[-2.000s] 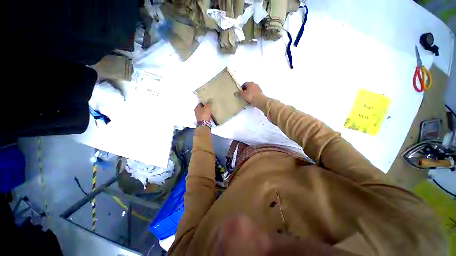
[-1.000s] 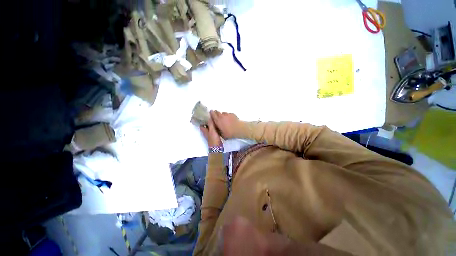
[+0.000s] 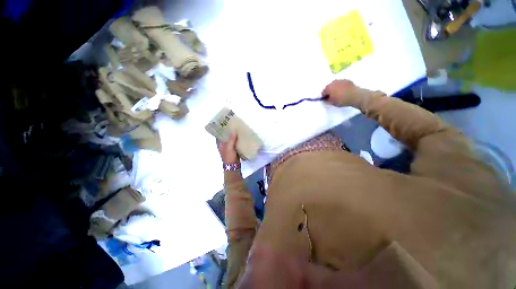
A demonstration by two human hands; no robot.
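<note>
My left hand [image 3: 228, 148] holds a khaki bundle of cut pieces [image 3: 245, 135], folded to a narrow block with dark handwriting near its top end, low over or on the white table. My right hand [image 3: 338, 92] is to the right of it, fingertips closed on the end of a dark fabric tie [image 3: 302, 101]. The tie runs left from the fingers across the white table. A dark strip [image 3: 256, 96] curves up from its left end; I cannot tell whether the two are one piece.
Khaki bundles [image 3: 170, 48] with white strips are piled at the left. A yellow template [image 3: 346, 40] lies on the table [image 3: 283, 34] at the upper right. The iron [image 3: 438, 22] is at the top right edge. Dark padded forms [image 3: 39, 226] stand at the left.
The bundle is now folded narrow and held by my left hand alone. My right hand has moved away to the right and taken hold of a dark tie, which has been drawn nearer. The view has shifted.
</note>
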